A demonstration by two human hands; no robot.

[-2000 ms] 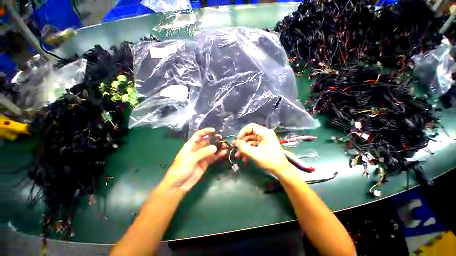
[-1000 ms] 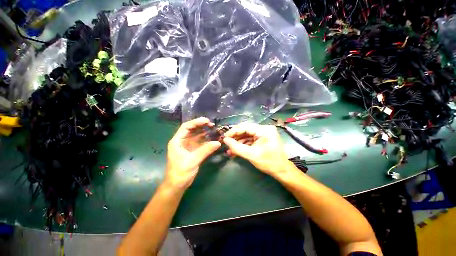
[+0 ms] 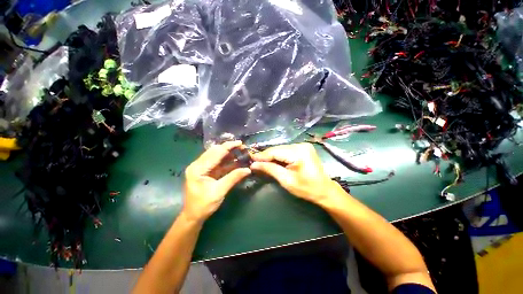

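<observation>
My left hand (image 3: 207, 181) and my right hand (image 3: 293, 172) meet in front of the large bag, above the green table. Their fingertips pinch a small dark part with thin wires (image 3: 245, 156) between them. The part is mostly hidden by the fingers and blurred, so its shape cannot be told. Red-handled pliers (image 3: 342, 150) lie open on the table just right of my right hand. A short black cable (image 3: 367, 183) lies below the pliers, partly behind my right wrist.
A large clear bag of dark parts (image 3: 275, 69) lies behind my hands, a smaller bag (image 3: 163, 57) to its left. Black harness piles stand at left (image 3: 69, 155) and right (image 3: 447, 86). Yellow-green pieces (image 3: 112, 80) sit on the left pile. The table edge (image 3: 275, 248) curves in front.
The view has tilted down, so the bags and piles sit higher in the picture. My hands have come closer together around the part. The white connector seen hanging below the fingers earlier no longer shows.
</observation>
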